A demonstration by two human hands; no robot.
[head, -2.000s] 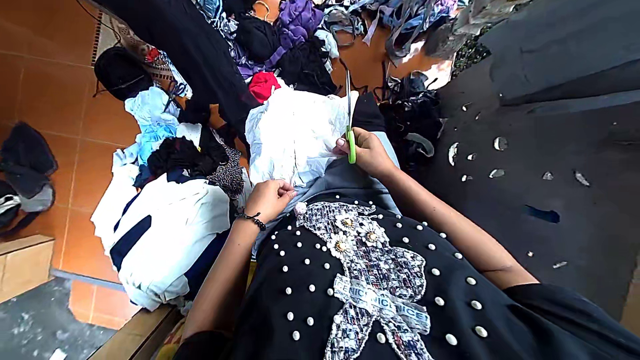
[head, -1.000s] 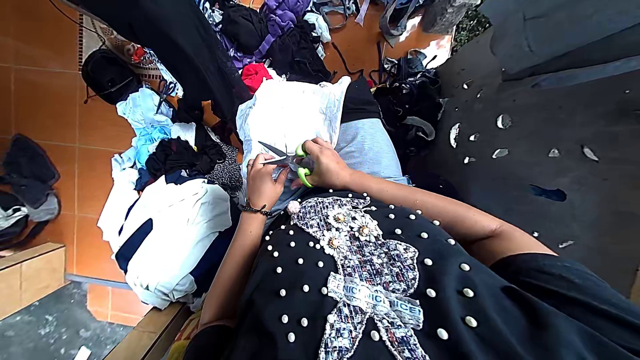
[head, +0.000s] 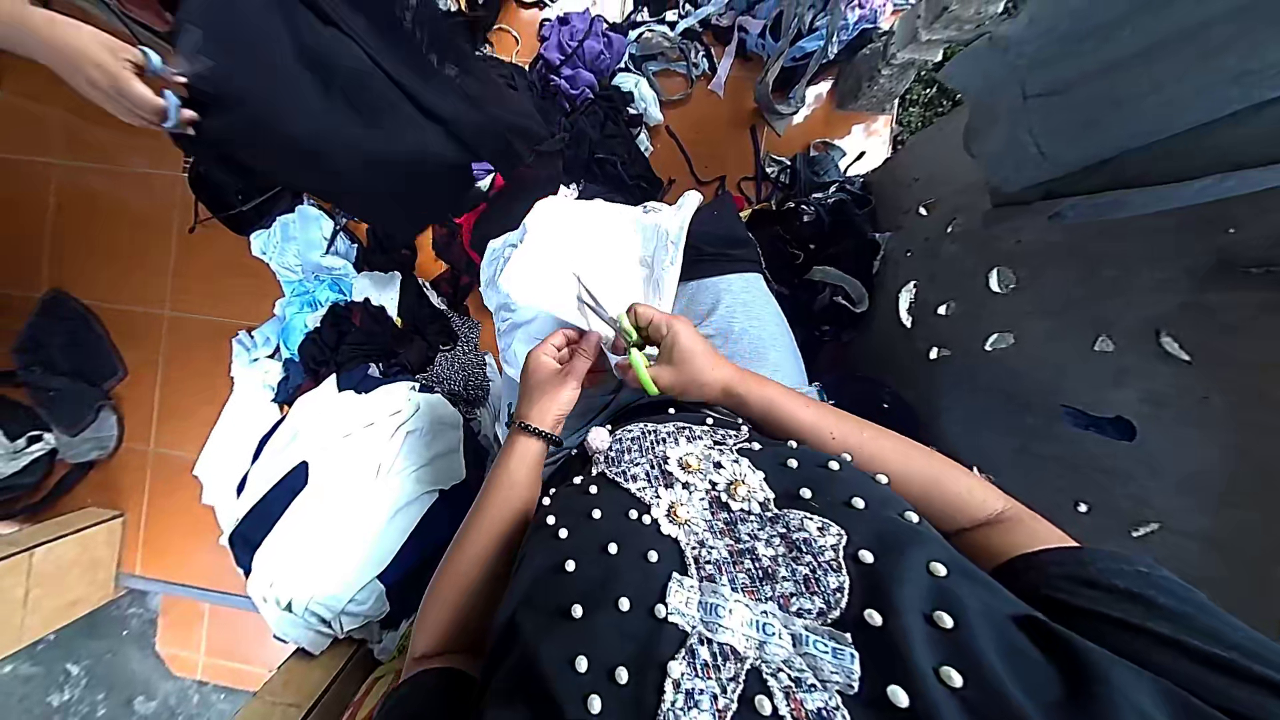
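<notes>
White cloth (head: 590,250) lies over my lap, on grey and black fabric. My right hand (head: 672,352) holds green-handled scissors (head: 640,368) by the finger loops, with the blades parted and pointing up and left over the cloth. Just left of the blades, my left hand (head: 562,375), with a black bead bracelet (head: 535,433) on the wrist, pinches the near edge of the white cloth between thumb and fingers. Whether the blades touch the cloth is not clear.
Another person's hand (head: 125,80) holds blue-handled scissors (head: 165,95) at upper left, beside spread black fabric (head: 370,110). A white cloth pile (head: 350,500) lies left of my lap. Dark garments (head: 815,250) lie on the right, near a grey sheet with holes (head: 1050,420).
The scissors in my right hand have come down from upright beside the cloth to near my left hand. The other person's hand and blue-handled scissors have come into view, and the black fabric is spread wider.
</notes>
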